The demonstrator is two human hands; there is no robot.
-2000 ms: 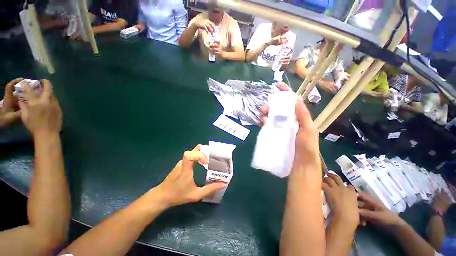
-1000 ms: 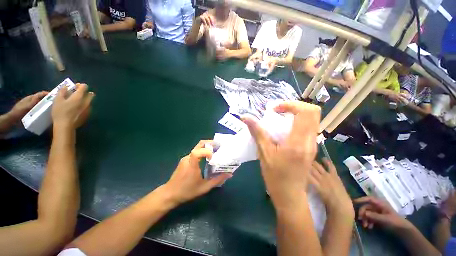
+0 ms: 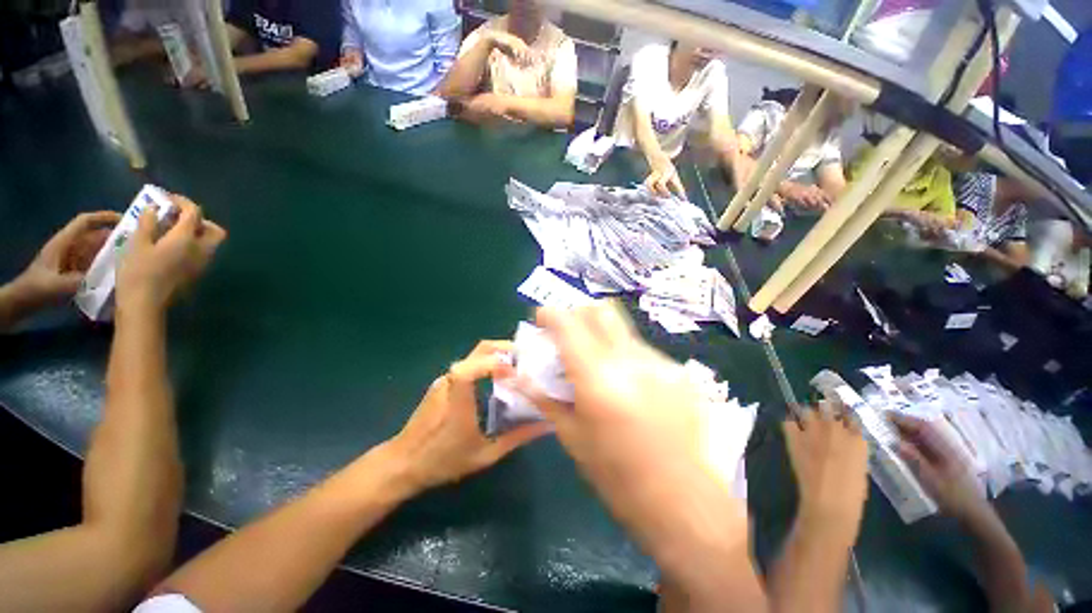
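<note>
My left hand holds a white carton upright or slightly tilted between thumb and fingers, just above the green table. My right hand is blurred and covers much of the carton, its fingers at the top end. A white piece shows between my hands at that end; I cannot tell whether it is the wrapped product or a flap. The inside of the carton is hidden.
A heap of folded leaflets lies mid-table. White pieces lie beside my right forearm. Neighbours' hands hold cartons at left and right. Wrapped pieces lie in a row. Pale posts stand behind the metal seam.
My right hand has brought the white wrapped product to the carton and now closes around its top end. More leaflets show beside the heap. The right neighbour has lifted a carton.
</note>
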